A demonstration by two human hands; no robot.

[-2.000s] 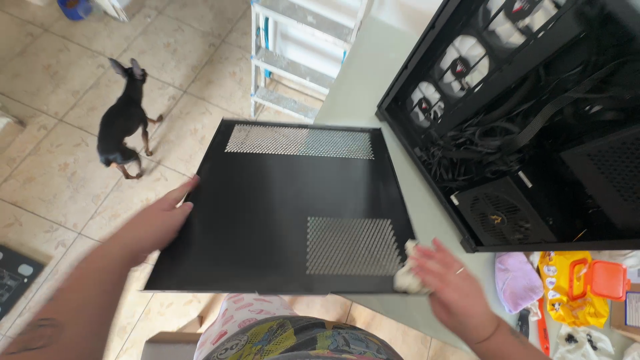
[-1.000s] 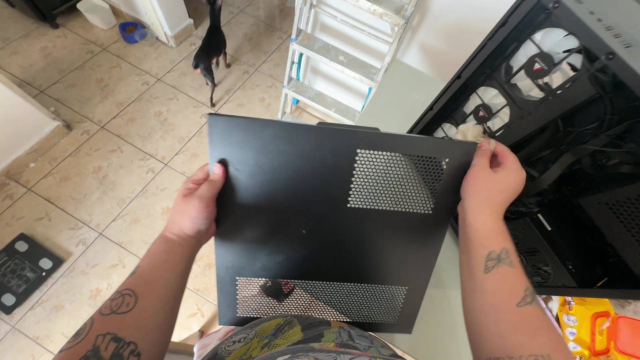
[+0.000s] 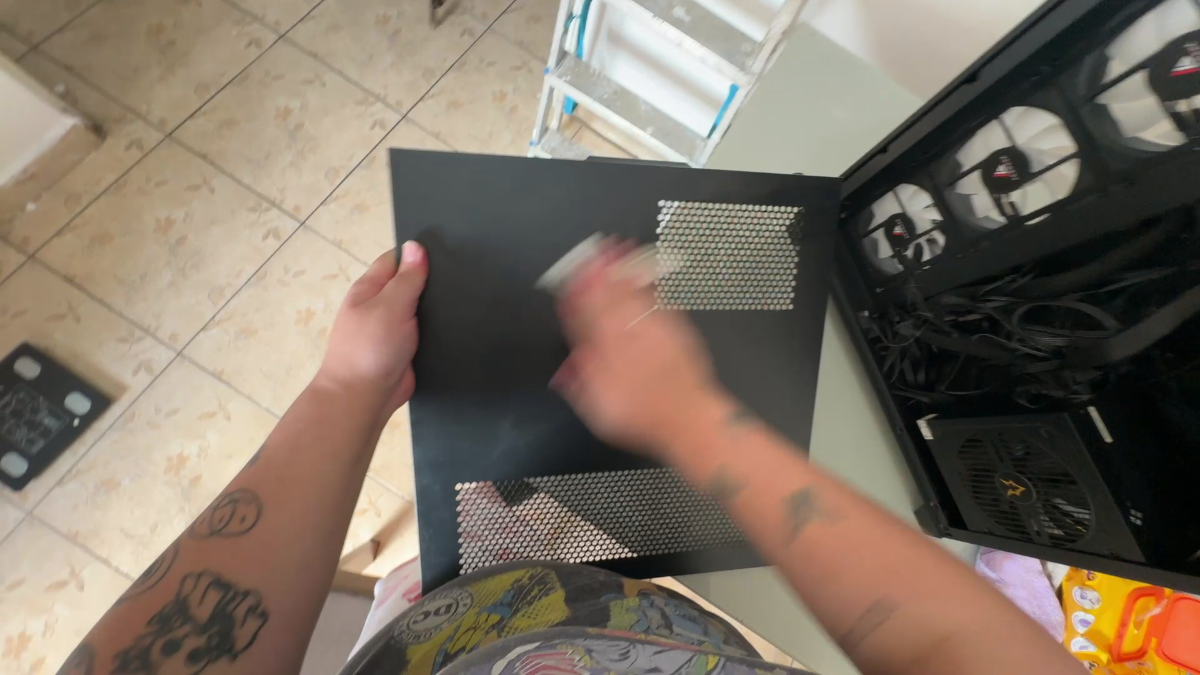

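A black computer case side panel point(image 3: 525, 394) with two perforated vent areas is held up in front of my body. My left hand point(image 3: 375, 323) grips its left edge, thumb on the face. Blurred by motion, my right hand point(image 3: 628, 347) is over the middle of the panel, closed on a whitish wipe or cloth point(image 3: 574, 262) beside the upper vent. Right of the panel lies the computer case point(image 3: 1022, 366), its inside showing, with white-bladed fans point(image 3: 1017, 167), loose black cables point(image 3: 994, 342) and a power supply point(image 3: 1022, 483).
The case rests on a pale green tabletop point(image 3: 858, 450). A white stepladder point(image 3: 647, 84) stands beyond the panel. At lower right are an orange-lidded yellow wipes pack point(image 3: 1097, 619) and a lilac cloth point(image 3: 1022, 586). A black bathroom scale point(image 3: 42, 412) lies on the tiled floor at left.
My right hand has left the panel's right edge and moved left over its face with the whitish wipe or cloth. My left hand still holds the left edge. The dog has mostly left the view.
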